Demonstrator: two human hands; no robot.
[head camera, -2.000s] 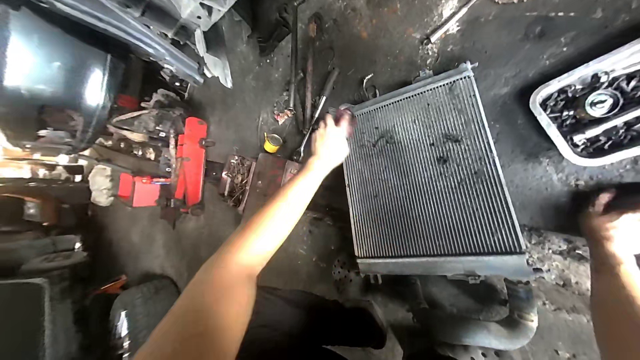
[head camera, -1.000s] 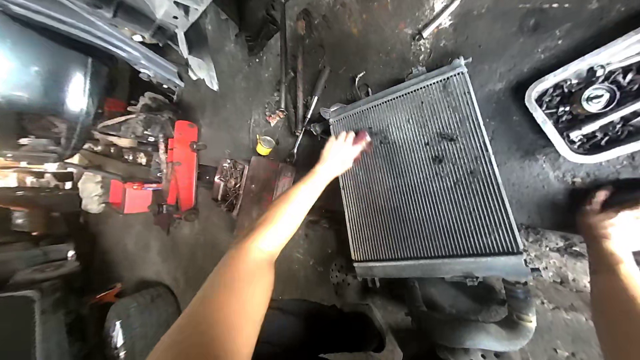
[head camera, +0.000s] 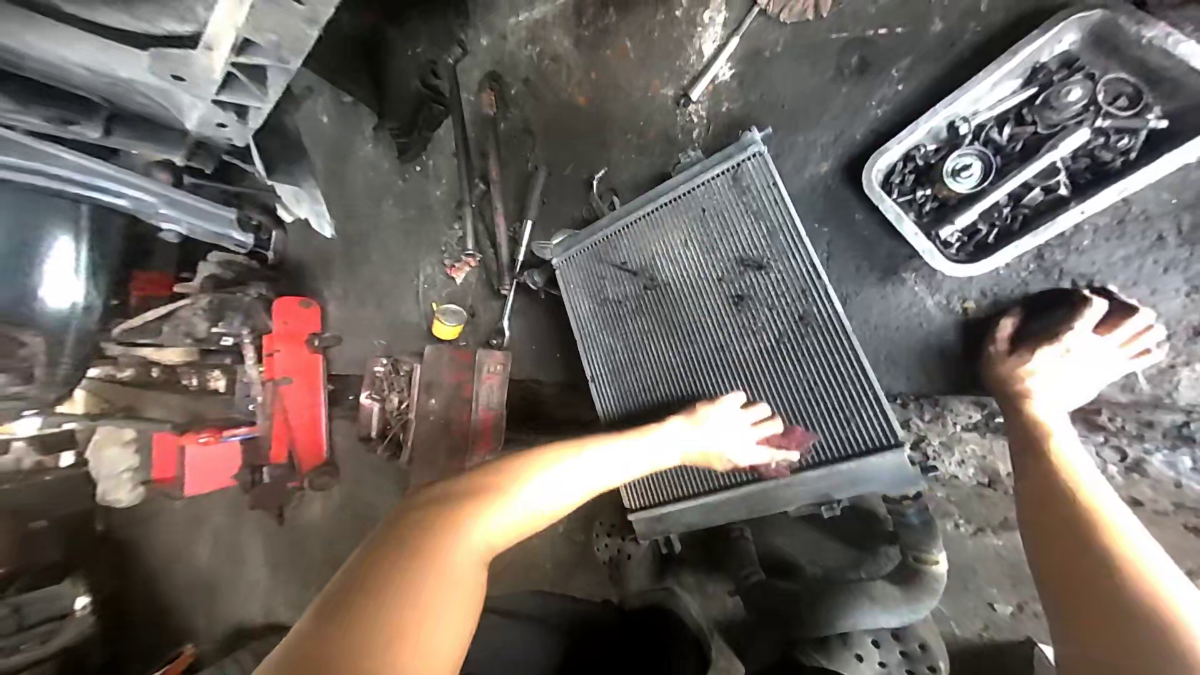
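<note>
A finned radiator or intercooler core (head camera: 694, 319) with dark smudges on its fins lies slanted on the floor. Over its lower part, my left hand (head camera: 736, 433) presses a dark red cloth (head camera: 786, 452) against the fins near the lower end tank. To the right of the core is my right hand (head camera: 1073, 352), its fingers spread around a dark, rounded object (head camera: 1036, 319) that I cannot identify. A thick curved pipe (head camera: 886, 600) runs below the core's lower right corner.
A metal tray (head camera: 923, 246) of bolts and sockets sits at the upper right. Left of the core lie long-handled tools (head camera: 495, 178), a ratchet (head camera: 525, 230), a yellow tin (head camera: 449, 322) and an open toolbox (head camera: 441, 403). A red jack (head camera: 297, 380) and car parts stand further left.
My left hand has moved with the cloth from the core's upper left corner down to its lower part. My right hand stays to the right of the core, beside the dark object.
</note>
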